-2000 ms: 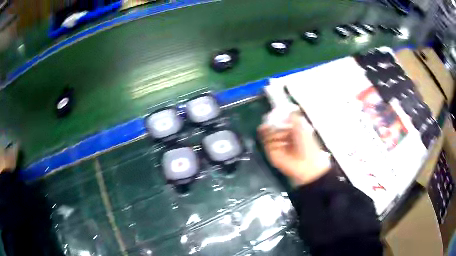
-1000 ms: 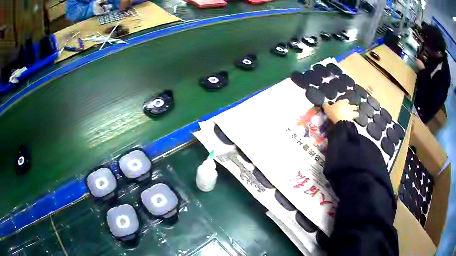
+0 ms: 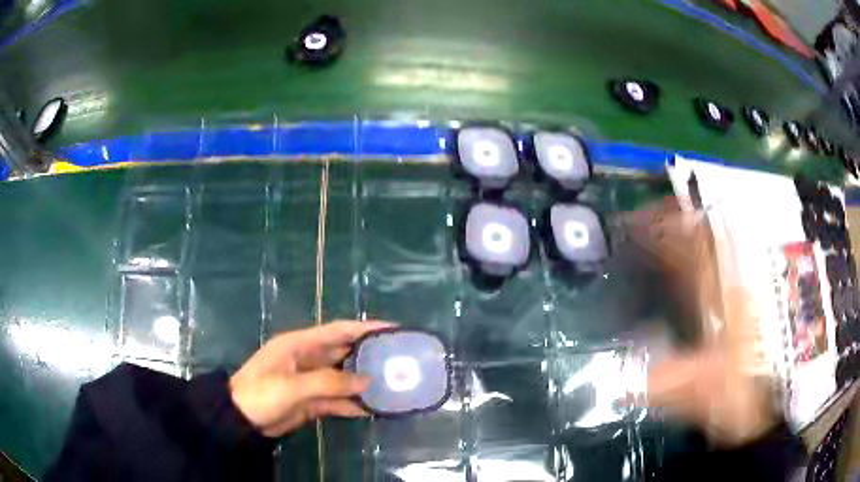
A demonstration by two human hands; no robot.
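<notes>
My left hand [image 3: 306, 377] holds a grey-faced unit [image 3: 401, 372] by its left side, low over the clear blister tray [image 3: 405, 292]. The unit has a black rim and a pale face with a white centre ring. Four more grey-faced units [image 3: 497, 235] sit in the tray in two rows, just above and right of the held one. My right hand [image 3: 721, 377] is strongly blurred at the right, between the tray and the newspaper stack. A dark blurred shape [image 3: 660, 287] shows at its fingers; I cannot tell whether it is held.
The green conveyor belt [image 3: 453, 47] runs across the top behind a blue edge [image 3: 255, 141]. It carries several black housings [image 3: 634, 93]. Newspaper sheets [image 3: 754, 221] with black discs [image 3: 830, 226] lie at the right. A cardboard edge shows at the lower right.
The view has swung left and down. My left hand is now in view with a grey-faced unit. My right hand has left the black discs on the newspaper and come back beside the tray.
</notes>
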